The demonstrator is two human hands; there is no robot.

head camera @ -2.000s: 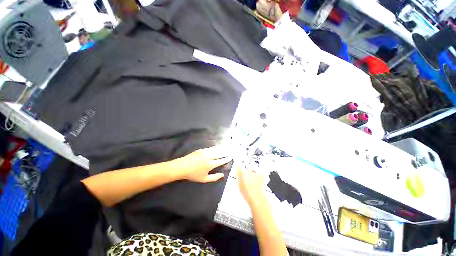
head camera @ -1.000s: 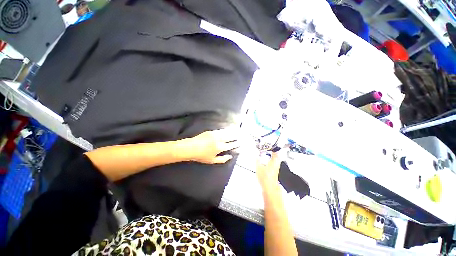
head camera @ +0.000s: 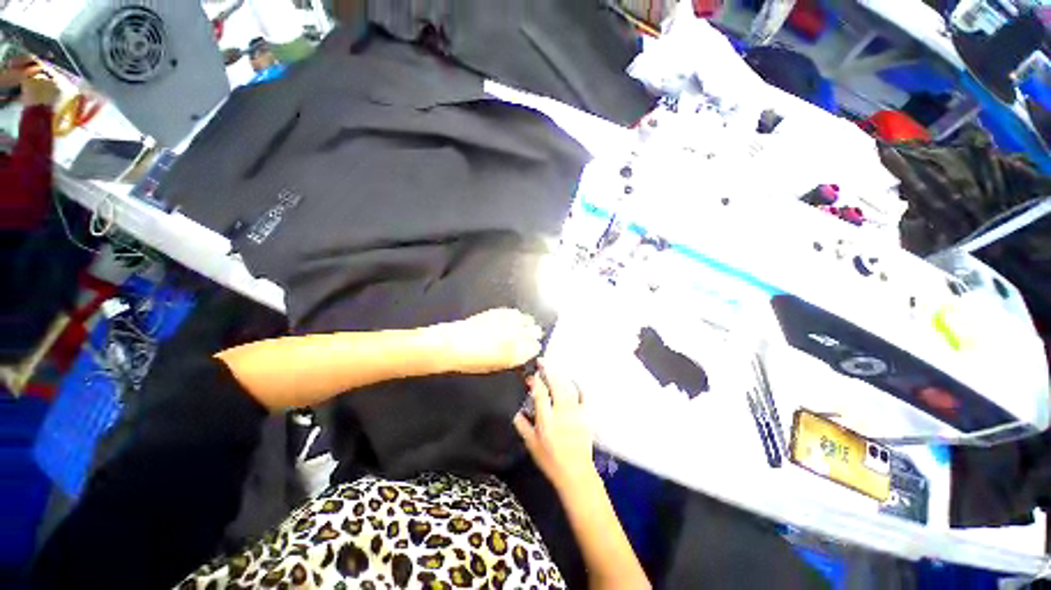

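The large dark garment (head camera: 426,196) covers the left of the table and hangs over the lap, with small pale print on one panel. My left hand (head camera: 498,340) is curled on the garment near its right edge, fingers gripping cloth. My right hand (head camera: 556,417) is just below and right of it, fingers at the garment's edge by the table front; a fold of cloth lies between them. The white sewing machine (head camera: 738,265) stands to the right, its lamp glow beside the garment. The needle area is overexposed and hard to make out.
A black jagged cut piece (head camera: 672,363) lies right of my hands. Thin dark tools (head camera: 763,409) lie beside a yellow phone (head camera: 840,455). Maroon spools (head camera: 839,205) stand behind the machine head. A grey machine (head camera: 144,63) is at upper left, with another person's red sleeve (head camera: 32,150) at the left edge.
My right hand has moved from beside the needle area down and left to the garment's edge. My left hand has closed from flat to curled. The view has shifted.
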